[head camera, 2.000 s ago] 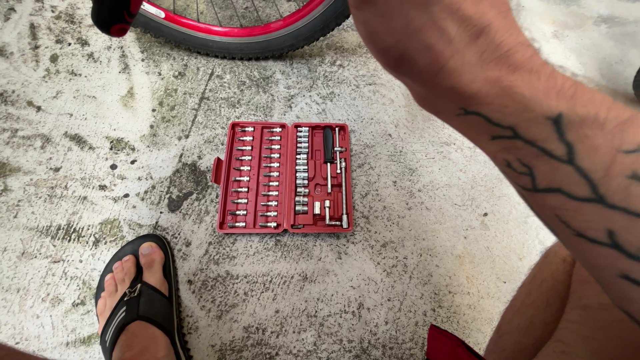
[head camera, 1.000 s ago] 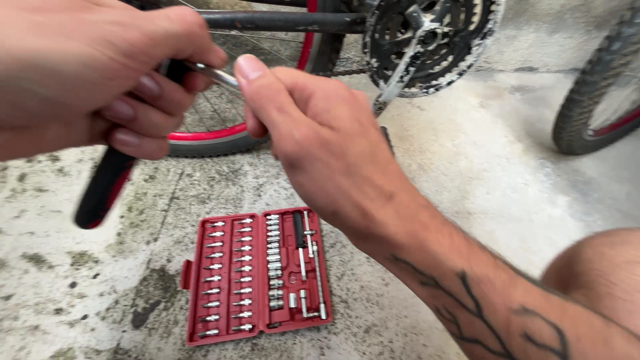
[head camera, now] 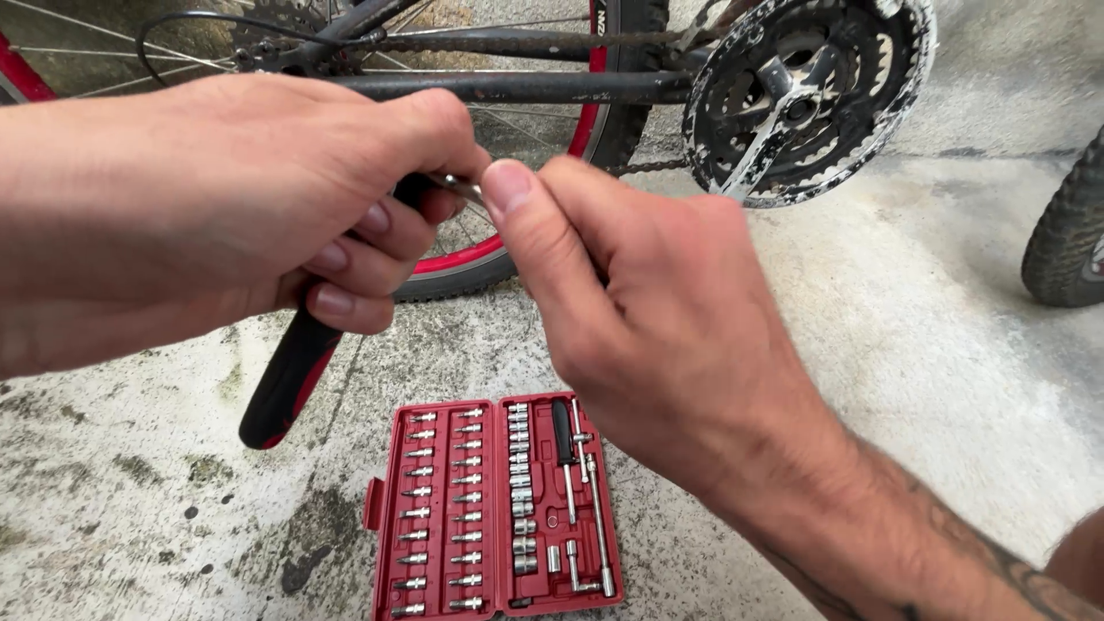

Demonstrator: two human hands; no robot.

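My left hand (head camera: 345, 198) is closed around a tool with a black and red handle (head camera: 289, 379), whose grip hangs down below the fingers. A small metal shaft (head camera: 461, 186) spans the gap between the two hands. My right hand (head camera: 638, 302) pinches the other end of that metal piece between thumb and curled fingers; that end is hidden. Below both hands, an open red socket set case (head camera: 496, 509) lies on the floor, holding rows of bits and sockets, a black-handled driver (head camera: 563, 431) and metal bars.
Behind the hands are a bicycle's black frame tube (head camera: 535, 87), its worn chainring and crank (head camera: 798, 108) and a wheel with a red rim (head camera: 470, 257). Another tyre (head camera: 1069, 233) stands at the right edge. The floor is stained concrete (head camera: 216, 500).
Both hands have come together in front of the bicycle since two seconds ago, holding the tool and metal shaft. The view has tilted up toward the bicycle.
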